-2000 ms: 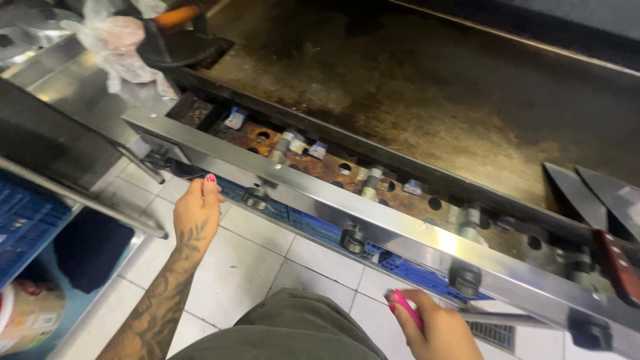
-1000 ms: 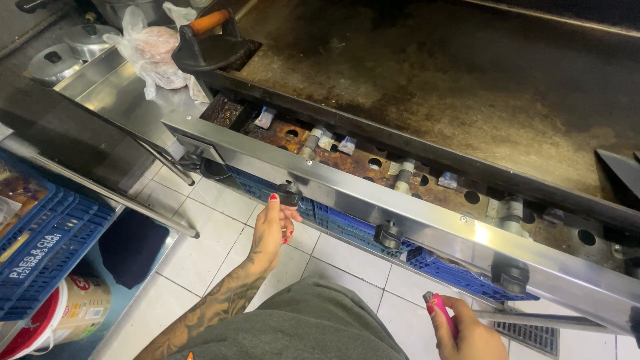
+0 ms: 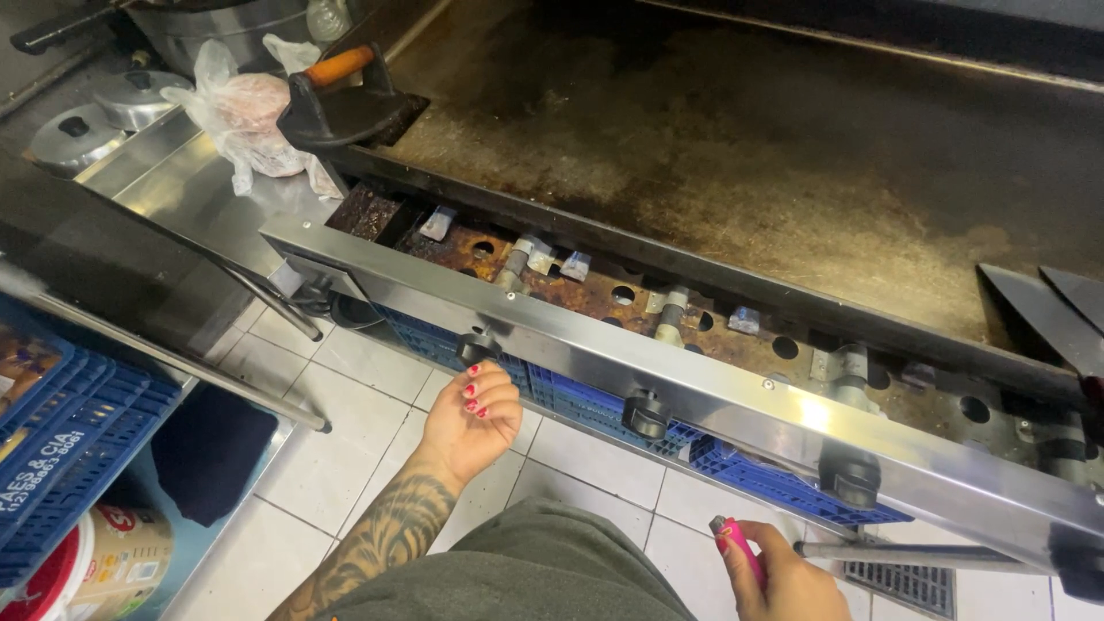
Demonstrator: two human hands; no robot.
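Observation:
My left hand (image 3: 477,416), fingers curled, is right below a black control knob (image 3: 477,347) on the steel front rail (image 3: 595,349) of a flat-top griddle (image 3: 707,164); whether it touches the knob I cannot tell. A pink lighter (image 3: 740,548) sits upright in my right hand (image 3: 780,573), low at the right, below the rail. No flame shows at its metal tip. More black knobs (image 3: 645,414) line the rail. Behind the rail, under the griddle plate, burner pipes (image 3: 671,316) cross a rusty perforated metal sheet (image 3: 623,296).
A round cast-iron press (image 3: 345,108) with an orange handle rests at the griddle's left corner, beside a plastic bag of pinkish food (image 3: 250,112). Metal spatulas (image 3: 1048,315) lie at the right. Blue crates (image 3: 86,440) and a tub with a red lid (image 3: 52,561) stand lower left.
My left hand has moved from near the rail's left end to below the black knob further right. The lighter remains in my right hand. The view has shifted left.

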